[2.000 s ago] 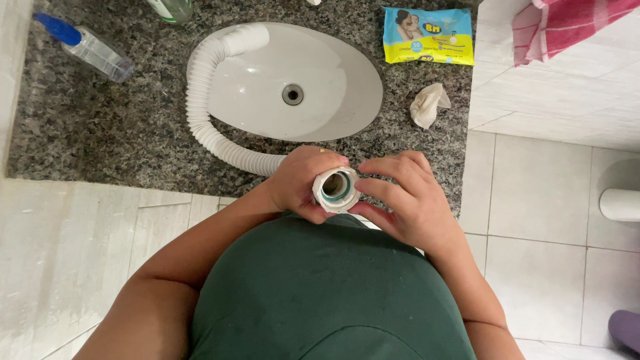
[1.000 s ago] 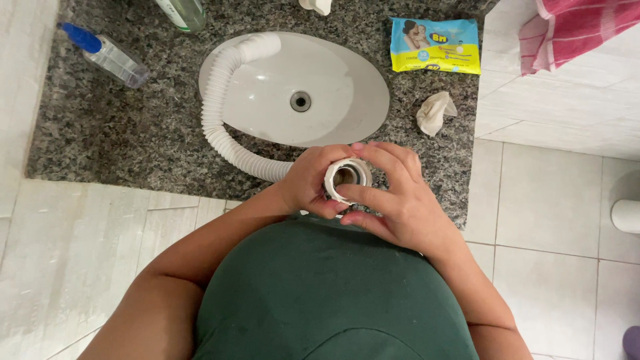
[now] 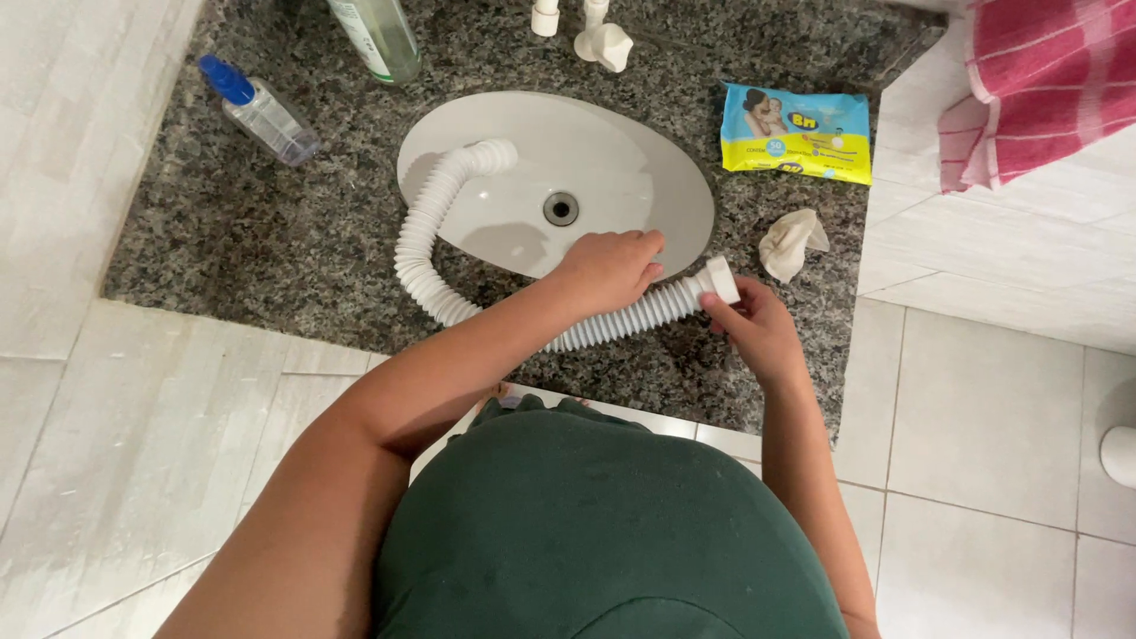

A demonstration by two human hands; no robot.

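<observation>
A white corrugated drain hose (image 3: 424, 257) curves from inside the oval white sink basin (image 3: 603, 160) over its front rim and along the granite counter. My right hand (image 3: 753, 328) grips the hose's white end fitting (image 3: 723, 280) between thumb and fingers, to the right of the basin's front edge. My left hand (image 3: 614, 269) is over the front rim of the basin, just above the hose, its fingers partly curled. Whether it touches the hose cannot be told. The hose's other end lies in the left part of the basin, left of the metal drain (image 3: 561, 209).
On the granite counter (image 3: 346, 222) are a blue-capped clear bottle (image 3: 271, 120), a greenish bottle (image 3: 377, 40), a wet wipes pack (image 3: 797, 133) and a crumpled wipe (image 3: 790, 244). White faucet parts (image 3: 603, 44) stand behind the basin. A pink towel (image 3: 1047, 80) hangs at right.
Both hands held the hose's end fitting close to my body before. My right hand has carried it right and forward onto the counter side; my left hand has come off it and moved over the basin rim.
</observation>
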